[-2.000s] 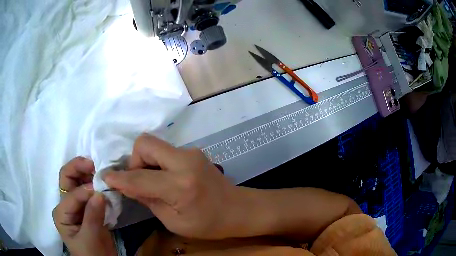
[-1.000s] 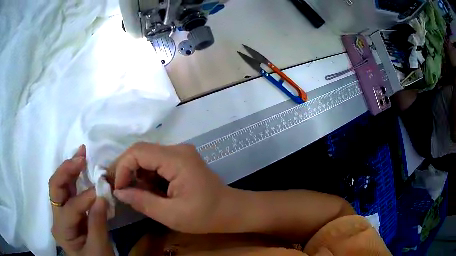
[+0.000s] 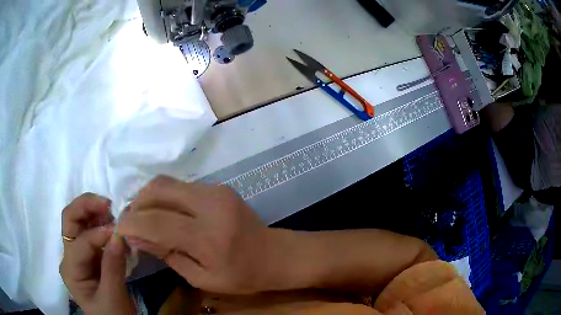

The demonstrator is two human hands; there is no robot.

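White fabric [image 3: 67, 117] covers the left side in a soft heap and runs down to my hands at the lower left. My left hand [image 3: 92, 246], with a ring on one finger, pinches a small bunched part of the fabric. My right hand [image 3: 190, 231] lies against it, its fingertips closed at the same bunched part and touching the left fingertips. The pinched part is mostly hidden by my fingers. I cannot tell whether a needle or pin is between them.
The sewing machine [image 3: 206, 21] with a round needle plate [image 3: 195, 58] stands at the top. Open thread snips [image 3: 335, 86] lie on the table. A ruler strip [image 3: 332, 147] runs along the front edge, with a purple-pink case [image 3: 449, 86] across its right end.
My right hand's fingers, apart from the bunched part a second ago, are now closed over it. The table and machine have shifted slightly left and up in view.
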